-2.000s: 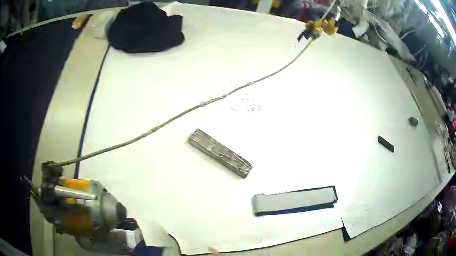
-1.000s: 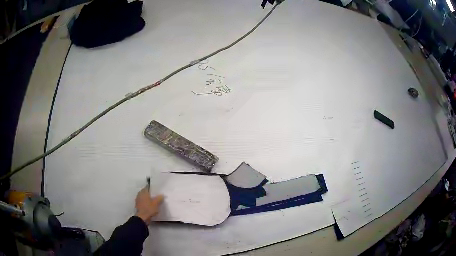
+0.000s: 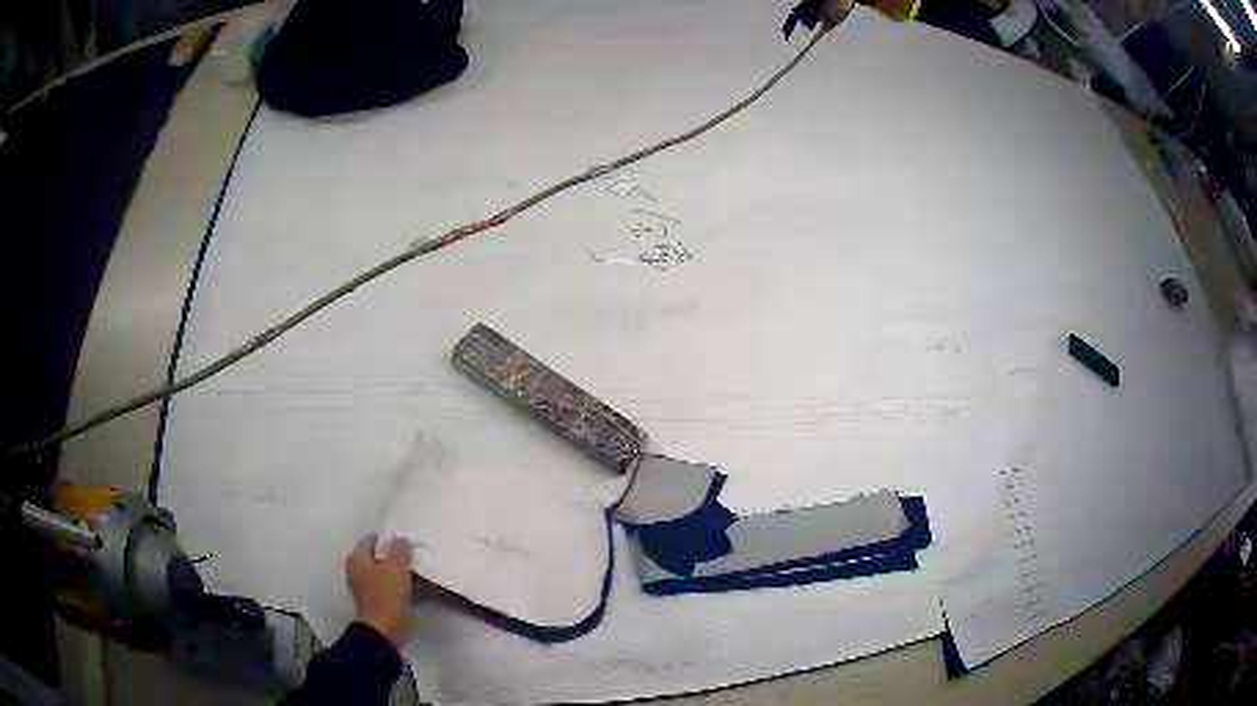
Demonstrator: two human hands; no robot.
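My left hand (image 3: 381, 590), in a dark sleeve at the lower left, grips the left edge of a curved bundle (image 3: 517, 531). The bundle has a white paper top, a rounded lower right end and a dark blue edge. Right of it, small cut pieces (image 3: 673, 490) with grey tops and navy cloth overlap the left end of a cut strip bundle (image 3: 813, 538). The straight-knife cutting machine (image 3: 131, 566) is at the lower left, cut off by the frame edge. My right hand is out of the picture.
A mottled weight bar (image 3: 549, 396) lies on the white paper marker (image 3: 827, 331), just above the bundle. The power cord (image 3: 372, 272) crosses the paper. A dark cloth bundle (image 3: 361, 55) lies at the far left. A dark bar (image 3: 1093, 360) and small lump (image 3: 1173, 291) lie right.
Two seconds ago only the strip lay there; the curved bundle and small pieces have since appeared beside it. Since one second ago, my left hand has shifted slightly and the curved bundle has turned and tilted.
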